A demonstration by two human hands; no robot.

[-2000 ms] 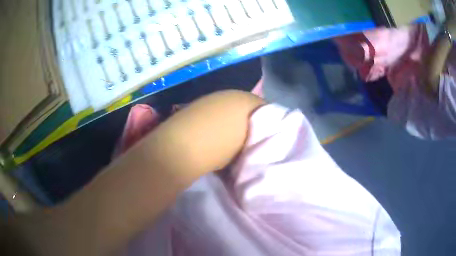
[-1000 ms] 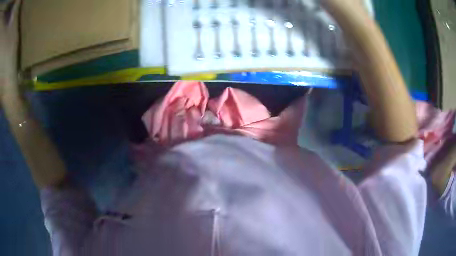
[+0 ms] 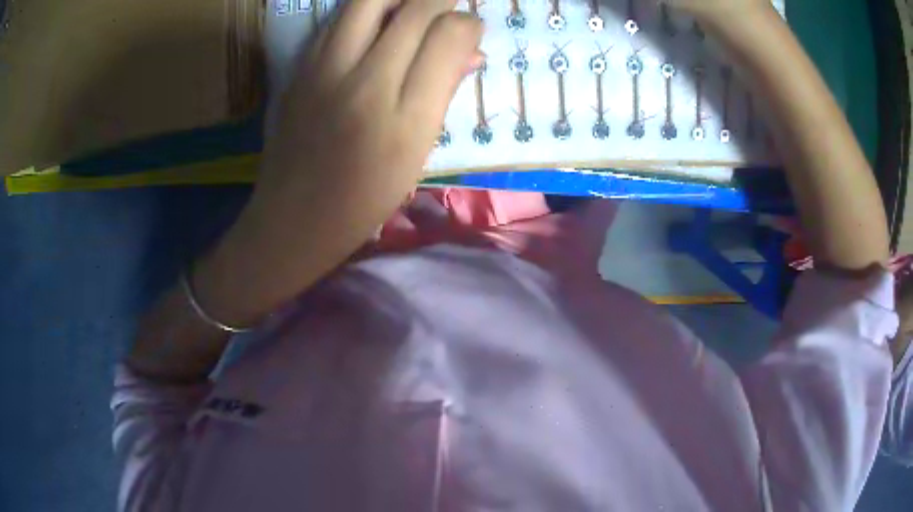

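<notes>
The white board [image 3: 481, 158] lies flat at the bench's front edge. Rows of stemmed pieces [image 3: 561, 98] with round silvery ends and thin brown stems stand out on it. My left hand [image 3: 385, 90] is over the board's left part, fingers bent, and covers some pieces. Its fingertips are partly cut off by the top edge, so whether it holds anything cannot be told. My right forearm reaches up over the board's right side; the hand [image 3: 701, 6] is almost wholly cut off by the top edge.
Brown cardboard sheets [image 3: 120, 75] are stacked at the left on the green bench top [image 3: 846, 60]. Yellow tape [image 3: 130, 175] and blue tape [image 3: 591, 185] edge the bench. A blue stool [image 3: 736, 265] is below at right. Part of another person's arm shows at the far right.
My left hand has come from the far left edge onto the board. My right forearm stays over the board's right side. The view has turned from the tilted one earlier, and the board now shows level.
</notes>
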